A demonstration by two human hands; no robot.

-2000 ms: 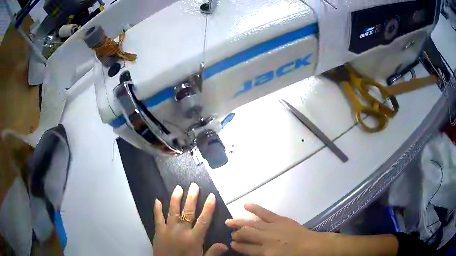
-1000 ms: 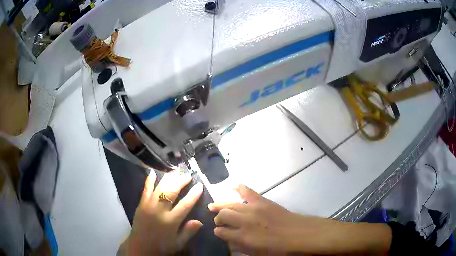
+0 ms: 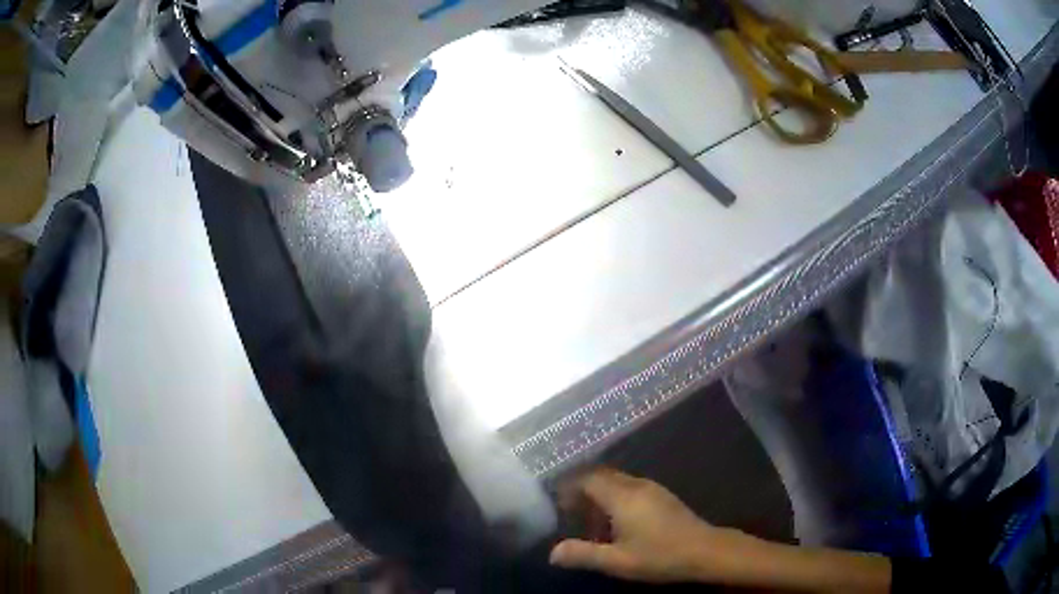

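A long dark fabric strip [image 3: 337, 383] runs from under the needle area of the white sewing machine head [image 3: 238, 87] down over the table's front edge. Its upper part is brightly lit, its lower part blurred. A pale layer [image 3: 494, 470] shows along its right side near the table edge. My right hand [image 3: 633, 522] is at the lower middle, just right of the fabric's lower end, fingers bent and fingertips blurred. Whether it grips the fabric cannot be told. My left hand is not in view. A grey cylinder [image 3: 381, 153] sits beside the needle area.
Slim grey tweezers [image 3: 662, 137] lie on the white machine table [image 3: 546, 302]. Yellow-handled shears [image 3: 790, 87] and a brown-yellow strip [image 3: 906, 62] are at the upper right. Grey curved cloth [image 3: 67, 290] is at the left. White cloth [image 3: 929, 302] and a blue crate edge [image 3: 894, 453] are at the right.
My left hand has left the picture. My right hand has moved off the table toward the lower right. The view has shifted down, so the machine sits higher and more fabric shows.
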